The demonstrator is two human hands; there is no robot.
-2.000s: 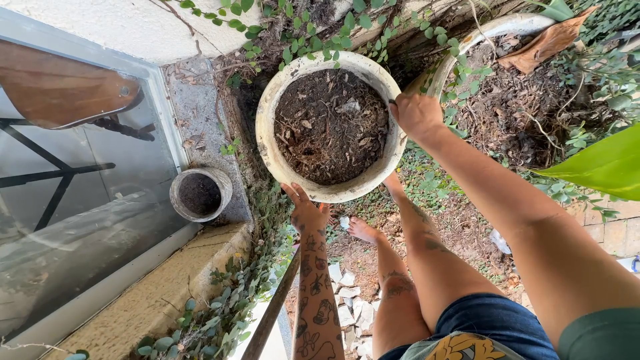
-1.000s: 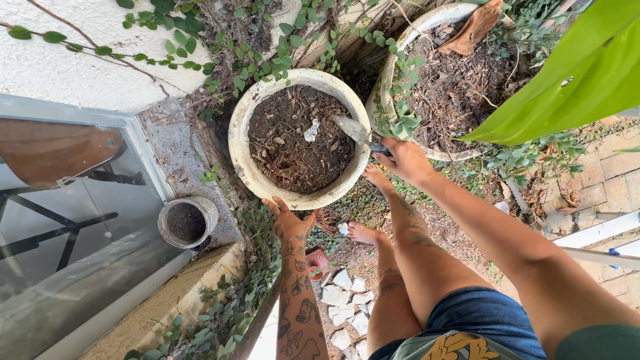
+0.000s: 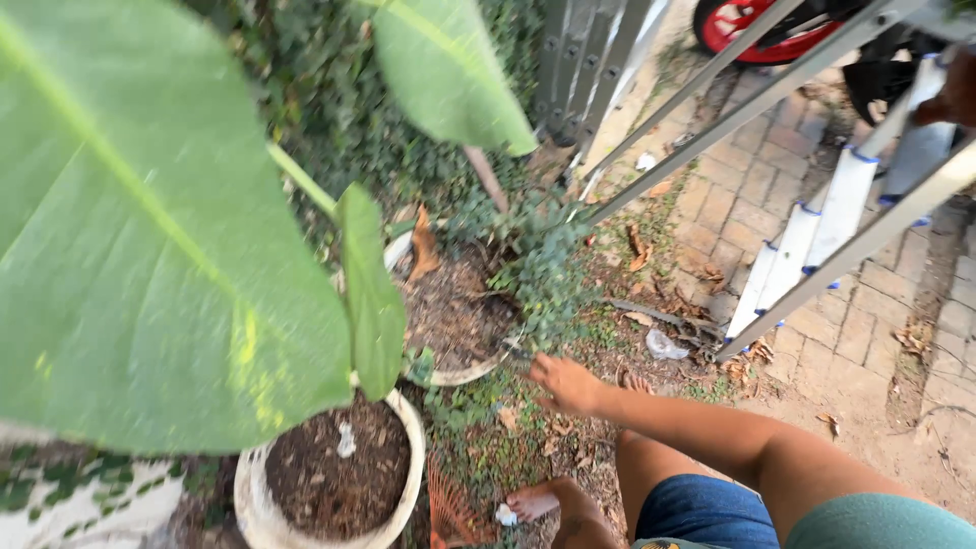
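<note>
My right hand (image 3: 568, 383) holds the dark handle of a small hand trowel (image 3: 520, 351) by the near rim of the farther round pot (image 3: 467, 375). The trowel's blade is blurred and hard to make out against that rim. Soil, dry bits and a curled brown leaf (image 3: 423, 245) lie in this pot. Nearer, at the lower left, stands a pale round pot (image 3: 414, 450) of dark soil (image 3: 335, 480) with a small whitish piece (image 3: 346, 440) on top. My left hand is out of view.
Large green leaves (image 3: 152, 252) cover much of the left side. An aluminium stepladder (image 3: 831, 286) stands on brick paving at right, with a blurred hand-like shape by its top. A red-wheeled vehicle (image 3: 751, 34) is behind. An orange rake head (image 3: 451, 503) lies near my bare feet.
The view has swung far to the right. My right hand, with the trowel, has gone from the soil pot to beside the farther pot. My left hand has left the view.
</note>
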